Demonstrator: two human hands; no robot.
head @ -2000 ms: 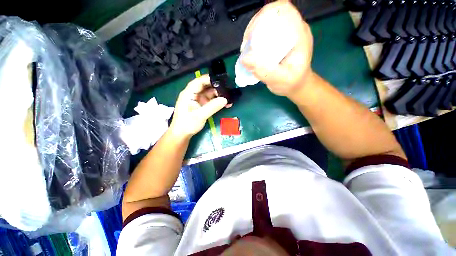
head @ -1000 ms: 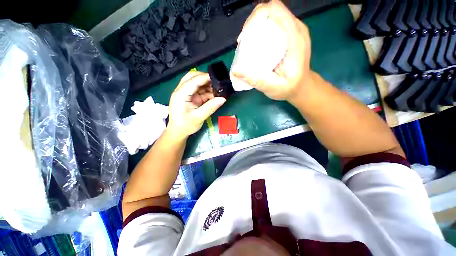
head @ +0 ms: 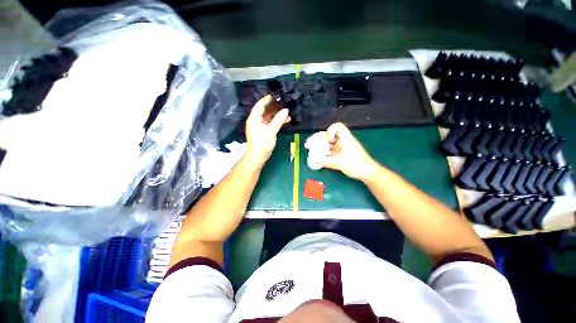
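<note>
My left hand (head: 266,126) is at the front edge of the black tray, holding a black housing (head: 275,91) at its fingertips. The housing overlaps the dark heap of small black inserts (head: 312,98), so its outline is hard to tell. My right hand (head: 344,151) is over the green bench top and holds the white squeeze bottle (head: 317,151) low, near the surface. The bottle's tip cannot be made out. A red square (head: 314,190) lies on the bench just below the bottle.
The long black parts tray (head: 398,104) lies behind my hands, with some housings (head: 354,92) in it. Rows of black parts stand on a cardboard board (head: 464,197) at right. A plastic bag (head: 218,94) and white wipe (head: 224,163) are at left. Blue crates (head: 117,277) are below.
The view has tilted up and shows more of the bench. My right hand has lowered with the bottle and moved away from the housing. My left hand has moved the housing back to the tray.
</note>
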